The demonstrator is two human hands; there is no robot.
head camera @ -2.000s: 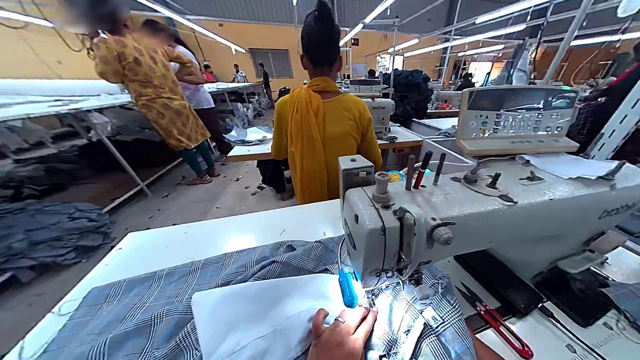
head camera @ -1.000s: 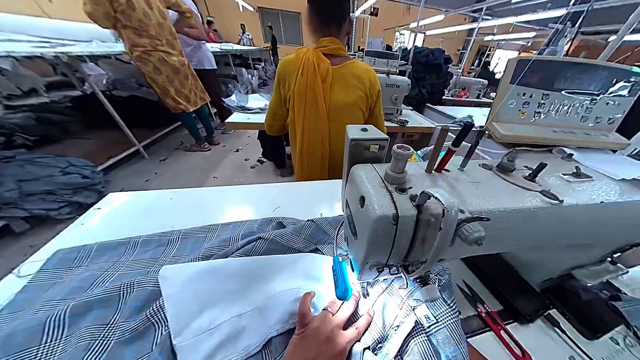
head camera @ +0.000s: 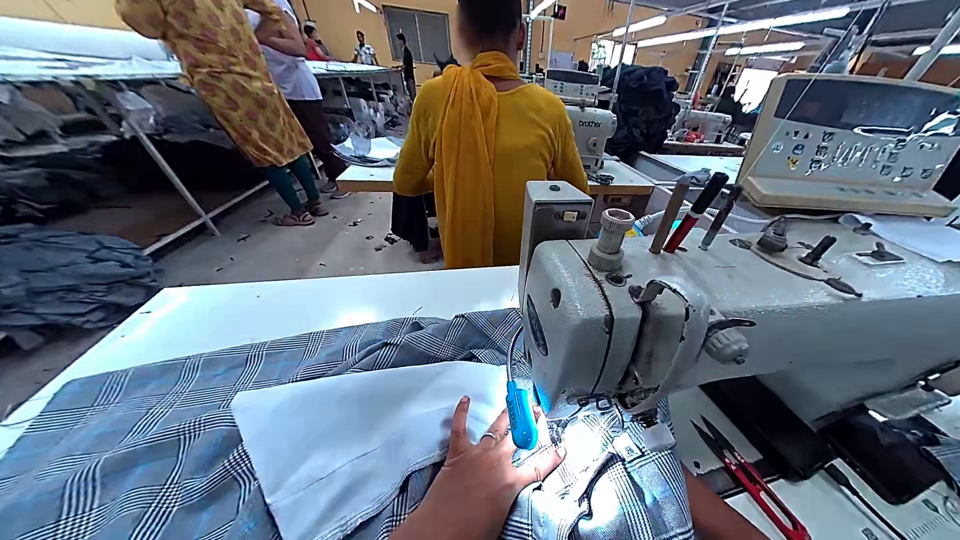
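Note:
My left hand lies with its fingers spread on white pocket-like cloth and grey plaid fabric, just left of the needle area of an industrial sewing machine. A small blue lamp on a bendable stem hangs over its fingers. Bright light falls on the plaid cloth under the machine head, where a small white label shows. Of my right side only a forearm shows at the lower edge; the right hand is hidden beneath or behind the plaid fabric.
Red-handled scissors lie right of the cloth, near a black phone-like object. Pens stand on the machine beside a control panel. A person in yellow sits ahead; others stand left by a long table.
My left hand's fingers have spread wider on the cloth than two seconds ago. The view has moved closer to the machine.

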